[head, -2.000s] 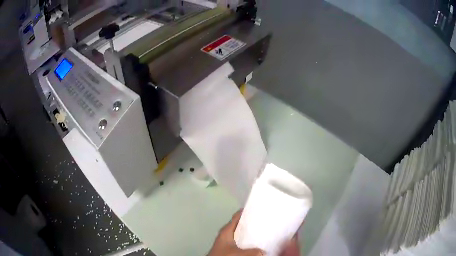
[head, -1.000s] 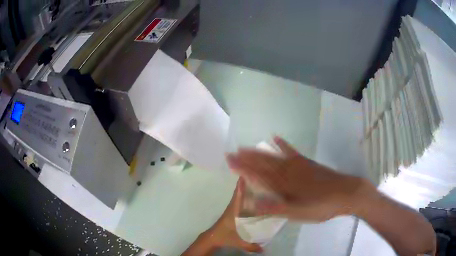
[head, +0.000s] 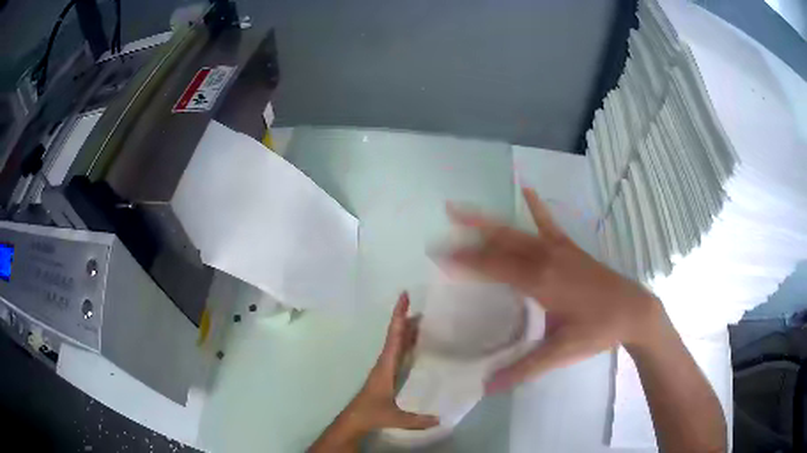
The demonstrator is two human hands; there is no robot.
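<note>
A stack of white cut sheets [head: 464,341], blurred and slightly curled, is on or just above the green mat at the lower middle. My left hand [head: 387,380] is at its left side, thumb and fingers spread around its edge. My right hand [head: 553,287] is over its upper right side with the fingers apart, blurred by motion; whether it touches the sheets cannot be told. A white sheet [head: 265,221] hangs out of the cutting machine [head: 146,305] onto the mat, left of my hands.
A tall sheet stack [head: 659,150] with jagged layered edges stands at the right on the white bench top. A grey panel [head: 425,66] rises behind the green mat [head: 416,177]. Several small dark bits lie beside the machine's foot.
The view has shifted right. The sheets, earlier held up as a curled bundle, are now lower and flatter. My right hand has come off their top and opened.
</note>
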